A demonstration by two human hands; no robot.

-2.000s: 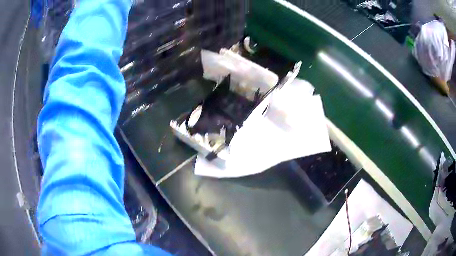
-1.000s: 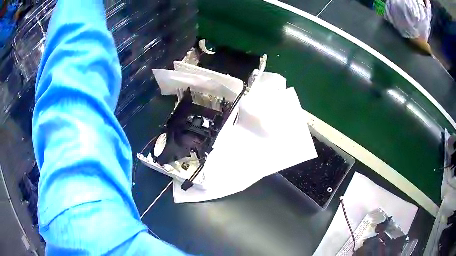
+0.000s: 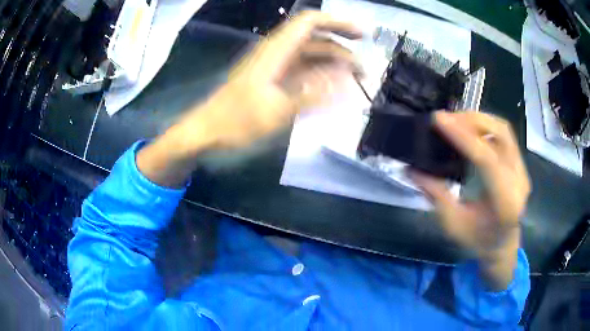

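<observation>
A white housing (image 3: 475,87) with black parts inside lies on a white sheet (image 3: 317,165) in front of me. My right hand (image 3: 485,174) holds a dark block-like module (image 3: 404,137) by its right end, over the near part of the housing. Whether the module touches the housing cannot be told. My left hand (image 3: 291,81) is blurred, above the sheet, left of the housing. Its fingers are curled apart and I see nothing held in them. A thin dark lead (image 3: 363,87) runs between the left hand and the housing.
Another white housing (image 3: 129,39) on a white sheet stands at the upper left. A further housing with black parts (image 3: 569,97) lies on a sheet at the right. The green conveyor (image 3: 485,14) runs along the top. The dark worktop's near edge (image 3: 278,227) is by my smock.
The view has swung right, to a different housing nearer to me. Both hands are now in view, the right one with a dark module. Before, only a blue sleeve showed at the left.
</observation>
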